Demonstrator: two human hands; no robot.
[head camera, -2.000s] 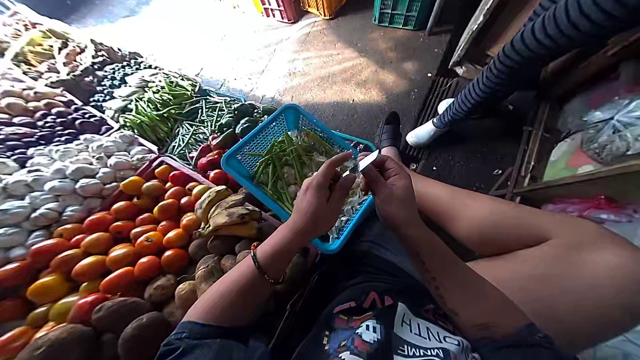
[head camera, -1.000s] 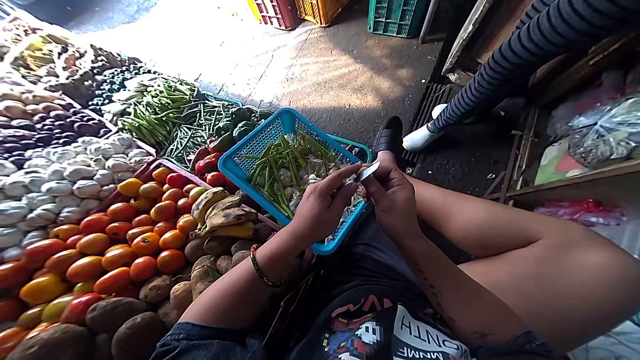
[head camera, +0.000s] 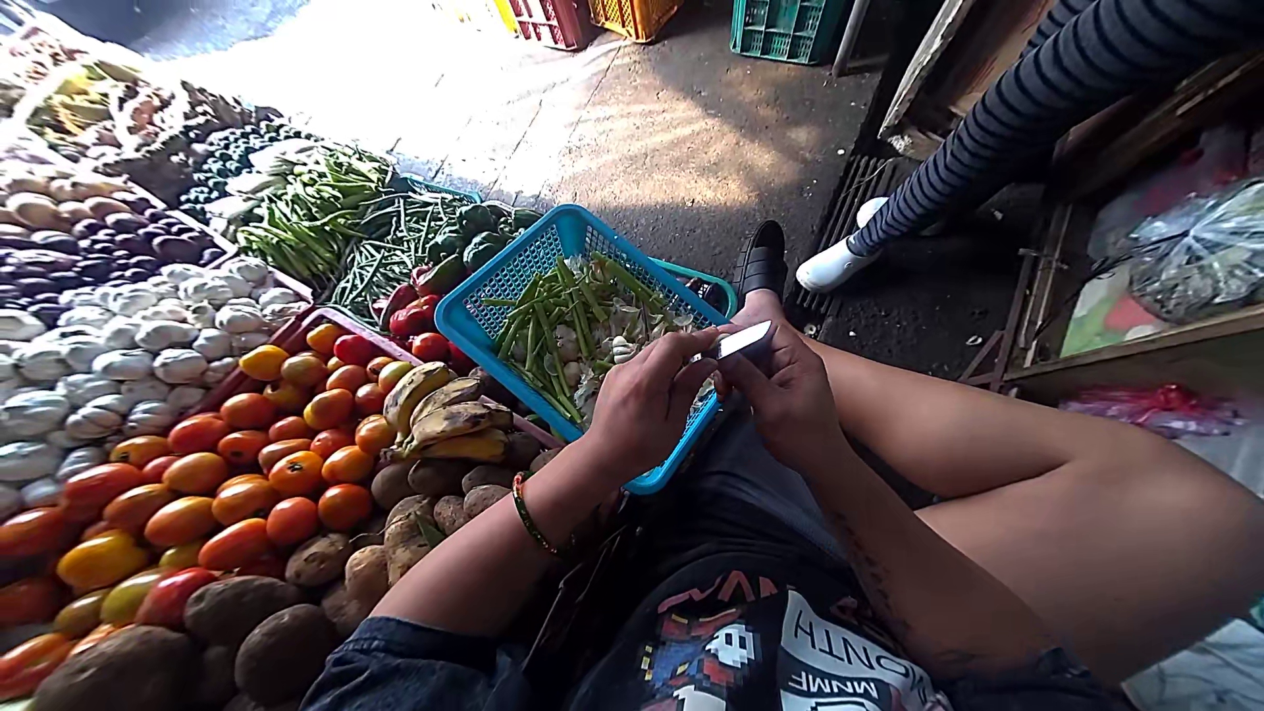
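Over the near end of a blue plastic basket (head camera: 474, 341), my two hands meet. My right hand (head camera: 790, 390) grips a small knife, its pale blade (head camera: 746, 340) pointing up and left. My left hand (head camera: 652, 395), with a beaded bracelet (head camera: 531, 513) on its wrist, pinches something small against the blade; the fingers mostly hide it, so I cannot tell what it is. Green cut stalks (head camera: 553, 331) and whitish garlic-like cloves and peelings (head camera: 624, 348) lie in the basket below.
Tomatoes (head camera: 296, 474), garlic bulbs (head camera: 123, 363), bananas (head camera: 449, 420), brown root vegetables (head camera: 286, 652) and green beans (head camera: 316, 212) are heaped at left. Plastic crates (head camera: 785, 30) stand beyond. At right are a person's striped leg and white shoe (head camera: 837, 267), beside a wooden-edged bin (head camera: 1136, 341).
The blade has turned in my right hand and its flat side shows more broadly now. Both hands stay close together over the basket's near end.
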